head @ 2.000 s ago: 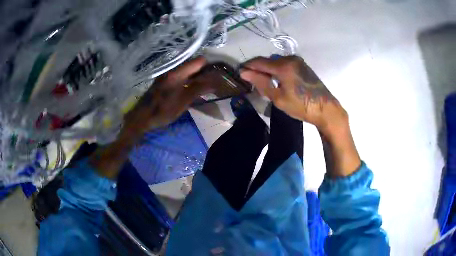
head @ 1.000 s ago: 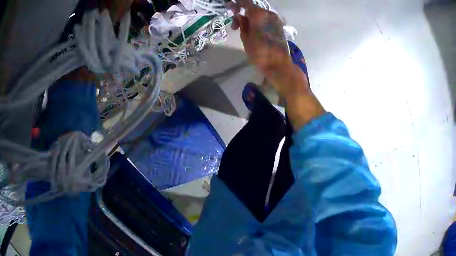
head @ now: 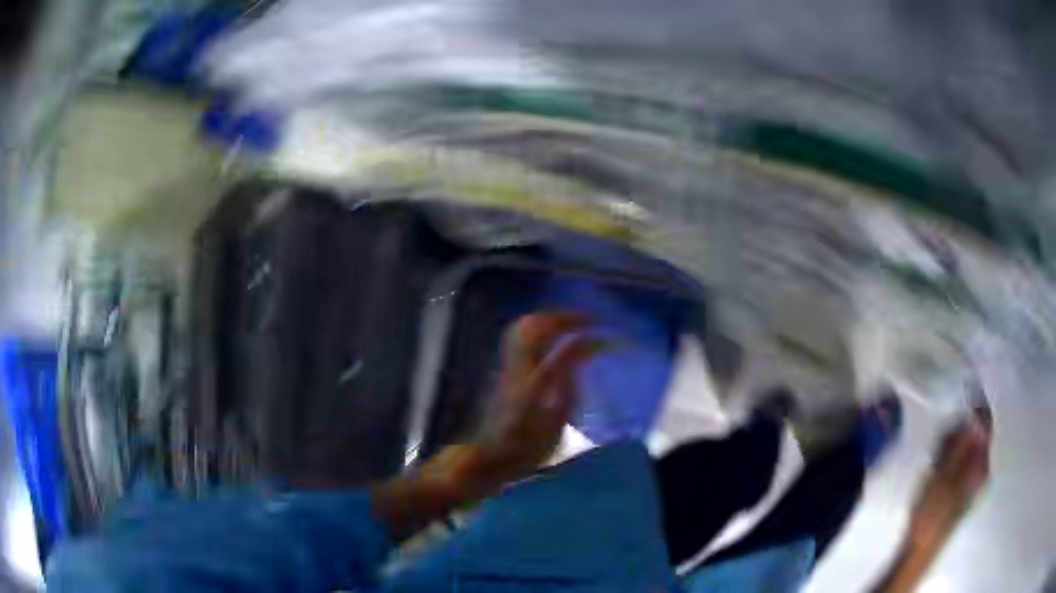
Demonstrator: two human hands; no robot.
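The frame is strongly blurred. My left hand [head: 535, 388] is at the middle, above the blue patterned square [head: 631, 388], fingers apart and curved, with nothing seen in it. My right hand [head: 959, 458] is near the right edge, small and blurred; whether it holds something cannot be told. Black trays [head: 307, 336] lie to the left of my left hand, beside a silver-grey trolley handle [head: 429, 371]. No phone can be made out.
The rack with its green edge strip [head: 834, 156] and blurred white cables runs across the top and right. A blue crate [head: 37, 434] is at the left edge. My legs and feet show below the rack.
The view has swung left, bringing the black trays into the picture. My left hand, earlier behind the hanging cables, is now over the trolley side. My right hand now appears at the far right.
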